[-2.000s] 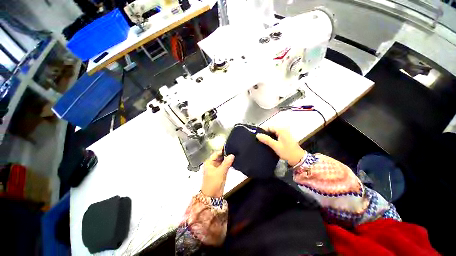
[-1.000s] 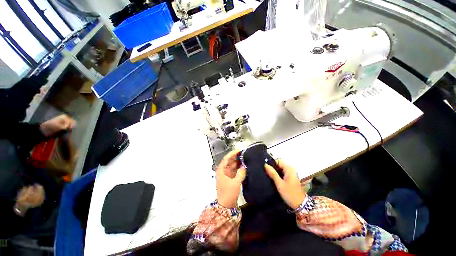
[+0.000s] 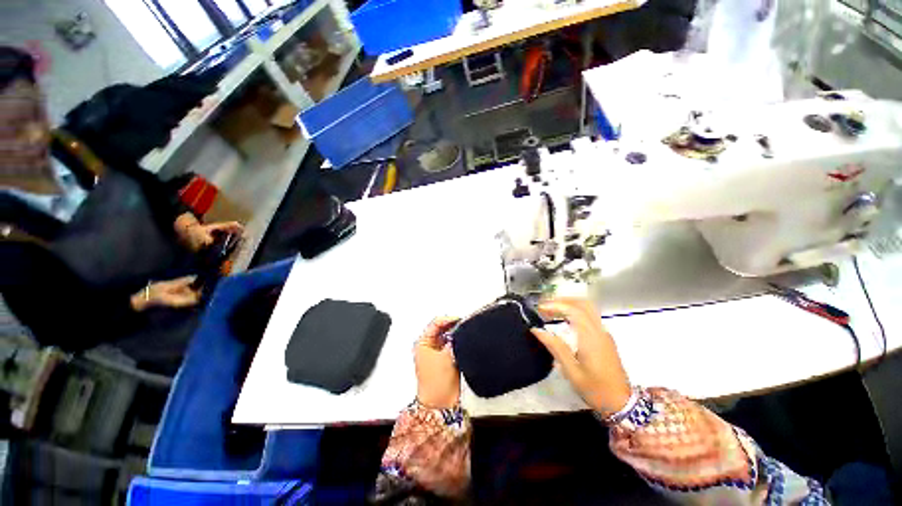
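A black rounded workpiece (image 3: pixel 502 350) with a pale curved edge along its top is held between my two hands, in front of the needle area. My left hand (image 3: pixel 436 364) grips its left edge. My right hand (image 3: pixel 587 354) grips its upper right edge, fingers on top. The white sewing machine (image 3: pixel 752 168) stands behind and to the right; its presser foot and needle area (image 3: pixel 564 259) is just beyond the workpiece. Whether the workpiece touches the bed plate cannot be told.
Flat black panels (image 3: pixel 336 345) lie on the white table (image 3: pixel 435 237) at left. A dark bundle (image 3: pixel 329 229) sits at the far left edge. Snips (image 3: pixel 813 305) lie right of the bed. A blue bin (image 3: pixel 203 395) stands left of the table. A person (image 3: pixel 109 247) handles something dark beyond it.
The view has swung left, bringing the other person into sight. The workpiece has been turned in my hands and now shows its broad face. Both hands still hold it.
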